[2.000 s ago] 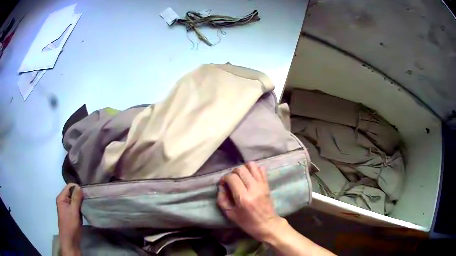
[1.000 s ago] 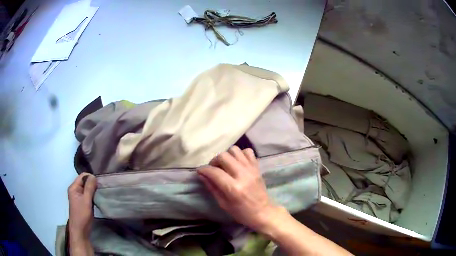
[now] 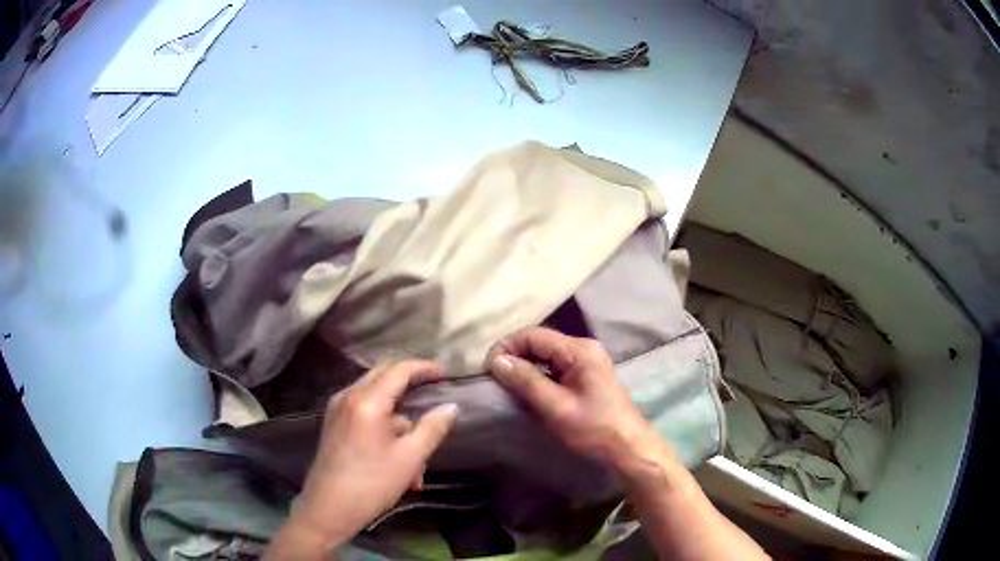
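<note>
A part-sewn garment [image 3: 285, 258] in taupe-grey lies bunched on the white table, with a beige panel [image 3: 515, 230] over it. Its hem edge [image 3: 680, 384] shows pale grey-green at the right. My left hand [image 3: 378, 438] is at the middle of the hem seam, thumb and fingers at the cloth; whether it grips is unclear. My right hand [image 3: 570, 389] pinches the seam just to the right of it. Lime cloth [image 3: 570, 548] shows at the bottom.
Tied cords [image 3: 548, 49] with a white tag lie at the table's back. Paper patterns [image 3: 170, 49] lie at the far left corner. A large off-white bin [image 3: 932, 416] at the right holds taupe bundles [image 3: 790, 351]. A grey wall [image 3: 877, 99] stands behind it.
My left hand has left the hem's left end and moved right, beside my right hand. The left part of the hem has folded over and dropped. The view has shifted, moving the table things rightward.
</note>
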